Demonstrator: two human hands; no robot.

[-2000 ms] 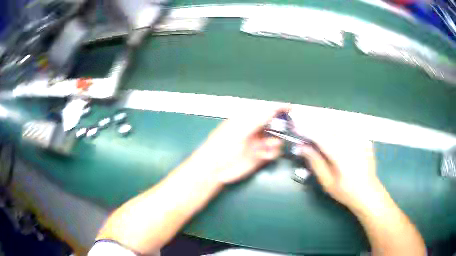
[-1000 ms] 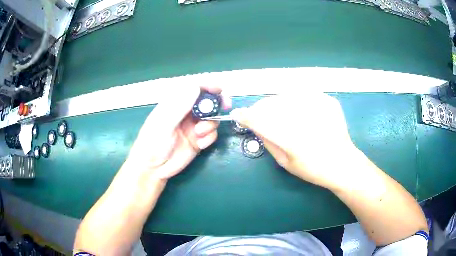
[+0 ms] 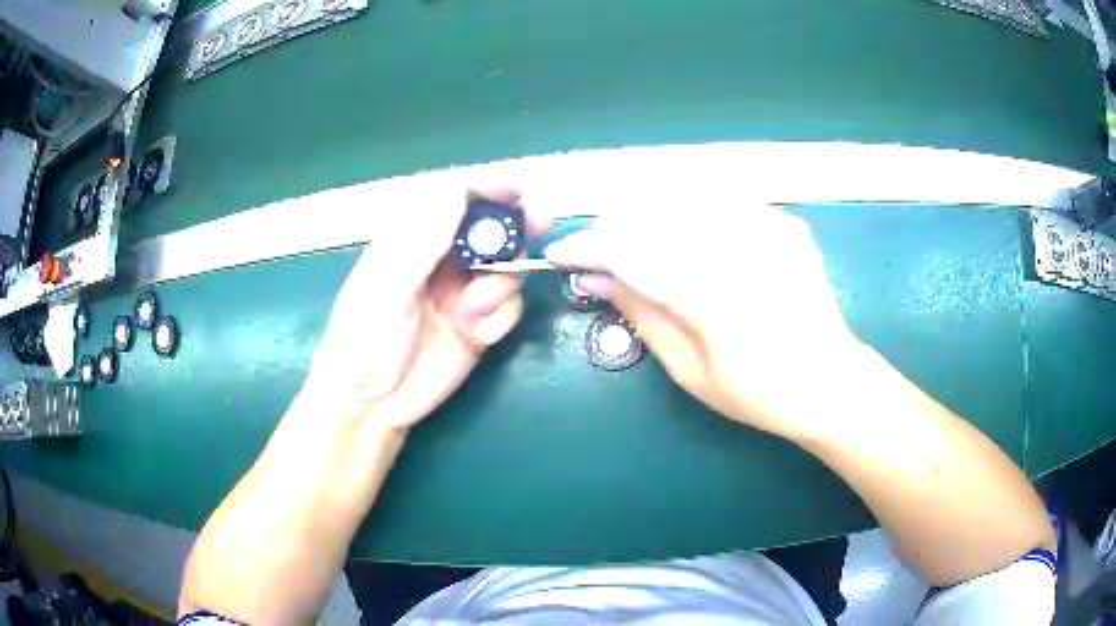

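Observation:
My left hand (image 3: 410, 324) holds a round black part (image 3: 487, 235) upright between its fingers, its pale centre and small white dots facing me. My right hand (image 3: 722, 300) grips thin silver tweezers (image 3: 520, 265), whose tips touch or nearly touch the lower edge of that part. A second round black part (image 3: 613, 341) lies on the green bench just below my right fingers. Another round part (image 3: 581, 286) is partly hidden behind my right fingertips.
Several round black parts (image 3: 164, 335) lie at the left, near stacked four-seat plates (image 3: 42, 410). A machine with a red button (image 3: 50, 268) stands at left. A white strip (image 3: 636, 174) crosses the green bench. Four-seat plates lie at top left (image 3: 249, 39) and right (image 3: 1077, 253).
The earliest view is blurred and angled differently. Since one second ago, the held part and tweezers appear slightly higher and further left; both hands keep nearly the same pose.

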